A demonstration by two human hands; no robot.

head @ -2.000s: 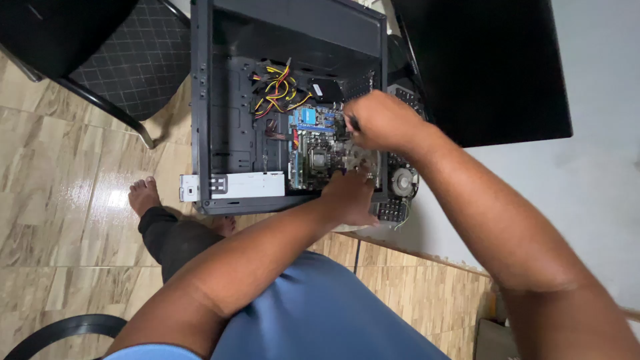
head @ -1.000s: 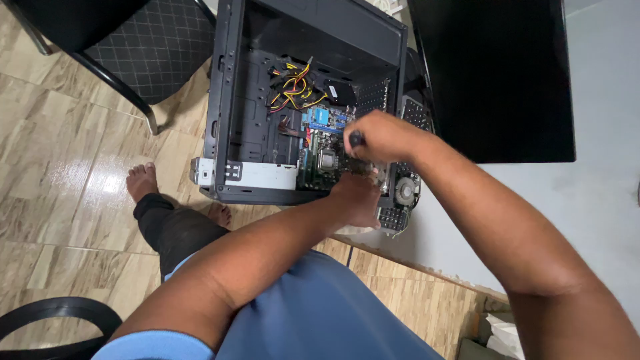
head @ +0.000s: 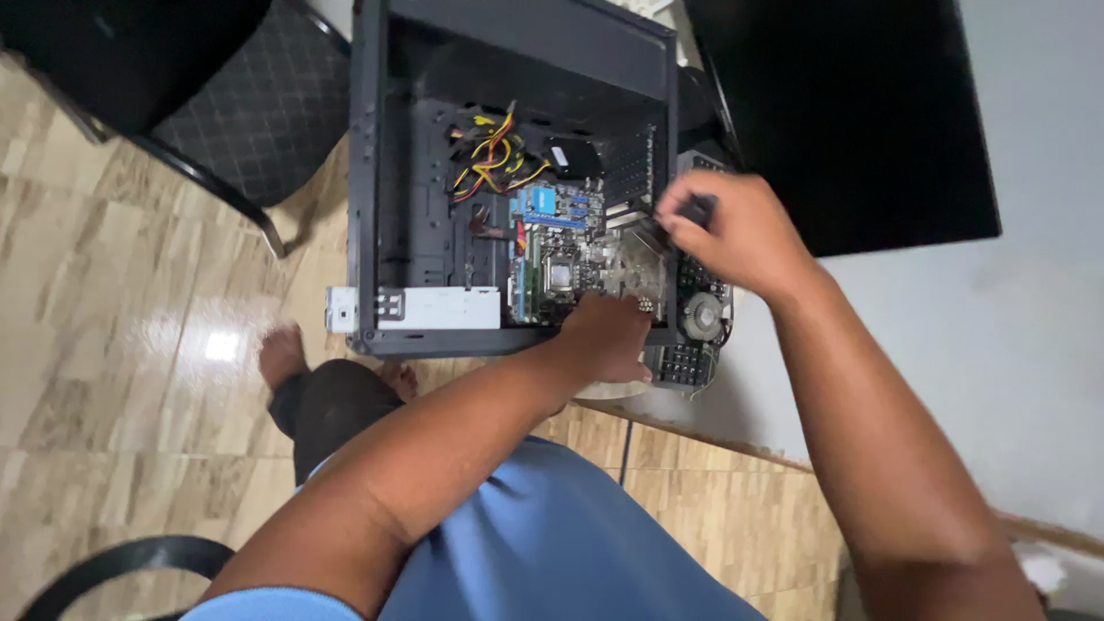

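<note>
A black computer case point(head: 366, 198) lies open, with a motherboard point(head: 586, 250) inside. The processor point(head: 560, 276) sits in its socket, and memory modules point(head: 528, 280) stand beside it. My left hand point(head: 608, 332) rests on the case's near edge at the lower right of the motherboard; its fingertips are partly hidden. Over the right wall of the case is my right hand point(head: 729, 220), raised off the board and closed on a black handle point(head: 697, 209), seemingly a screwdriver's; its shaft does not show. Yellow, red and black power cables point(head: 496, 164) lie bunched above the motherboard.
A processor cooler point(head: 703, 317) lies on a black keyboard point(head: 686, 364) right of the case. Beyond them is a dark monitor point(head: 854, 121) on the white table point(head: 914, 319). A metal drive bay part point(head: 440, 309) juts from the case's lower left. A black chair point(head: 250, 112) stands at upper left.
My right hand has moved from over the motherboard to the right, up to the case's right wall, still with the dark handle. My left hand stays at the near edge.
</note>
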